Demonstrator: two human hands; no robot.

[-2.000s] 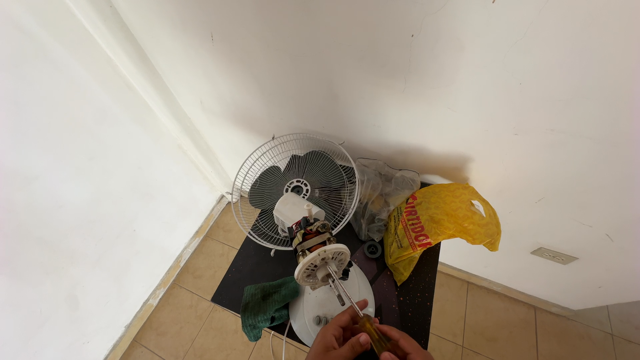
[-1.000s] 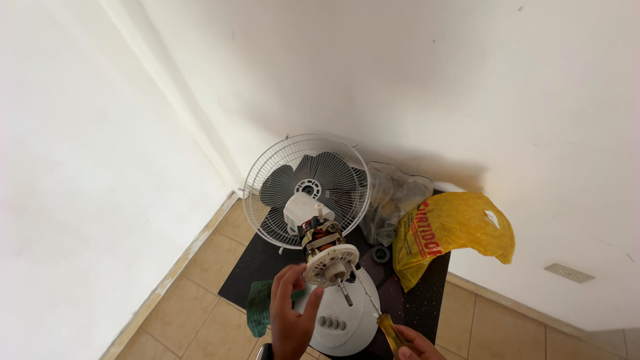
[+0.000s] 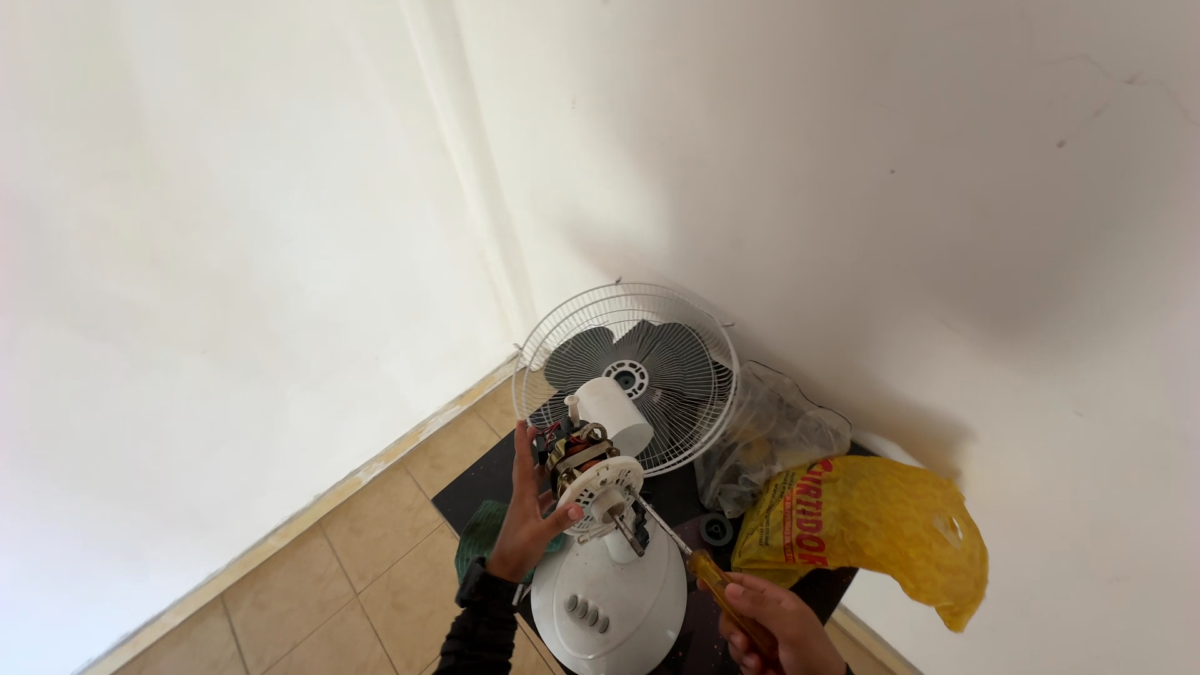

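Note:
My left hand (image 3: pixel 532 516) grips the round white front plate (image 3: pixel 600 492) of a fan motor (image 3: pixel 577 452), thumb at its face and fingers along the motor's side. A metal shaft (image 3: pixel 626 532) sticks out of the plate. My right hand (image 3: pixel 771 619) holds a screwdriver (image 3: pixel 714 574) by its amber handle, its blade reaching the plate's right edge; the exact tip contact is unclear. Below the motor is the white fan base (image 3: pixel 609 600) with several grey buttons. Behind the motor lie a white motor cover (image 3: pixel 614 412) and a wire grille (image 3: pixel 722 412) with dark blades (image 3: pixel 675 361).
A black tabletop (image 3: pixel 483 473) bears the parts. To the right are a clear plastic bag (image 3: pixel 769 427), a yellow plastic bag (image 3: pixel 862 516) and a small dark round knob-like part (image 3: pixel 716 530). A green cloth (image 3: pixel 480 534) lies at left. White walls meet behind the grille.
Two seconds ago both hands were together at the screwdriver. My left hand has since moved left onto the motor, while my right keeps the screwdriver. The motor has turned somewhat.

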